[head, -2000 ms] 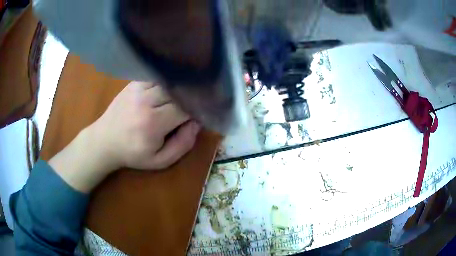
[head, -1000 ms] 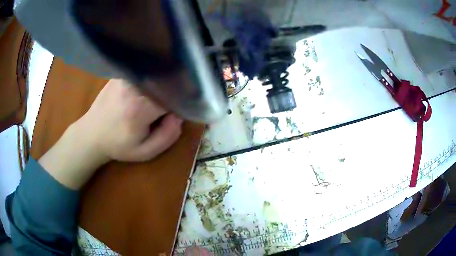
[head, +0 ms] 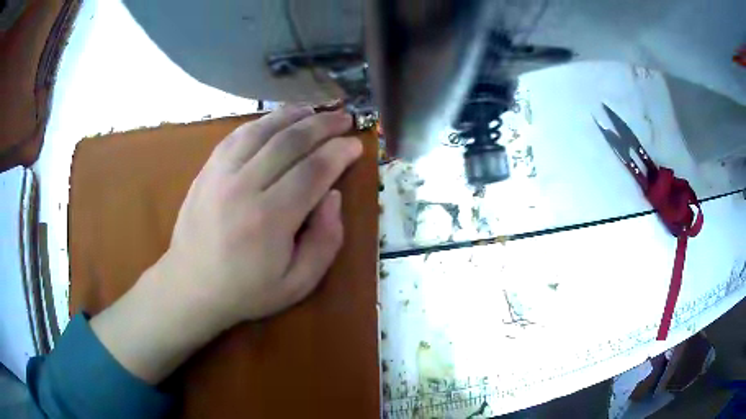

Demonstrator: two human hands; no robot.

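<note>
A brown leather panel (head: 286, 360) lies flat on the white table, its right edge running up to the presser foot area (head: 364, 121) of the sewing machine. My left hand (head: 262, 213) lies palm down on the panel, fingers close together and pointing up to the right, fingertips just beside the presser foot. The needle itself cannot be made out. My right hand is not in view. The grey machine head (head: 221, 41) hangs above, with a blurred dark guard near the camera.
Thread snips (head: 626, 147) with a red cloth tail lie to the right. The tension spring and knob (head: 487, 164) hang from the machine. Brown panels (head: 24, 90) are stacked far left, above white panels (head: 15, 254). A ruler scale (head: 433, 401) runs along the table's front edge.
The panel has turned so its right edge runs straight toward the camera and its top edge shows. My left hand has moved up to the foot with its fingers extended. The view has shifted.
</note>
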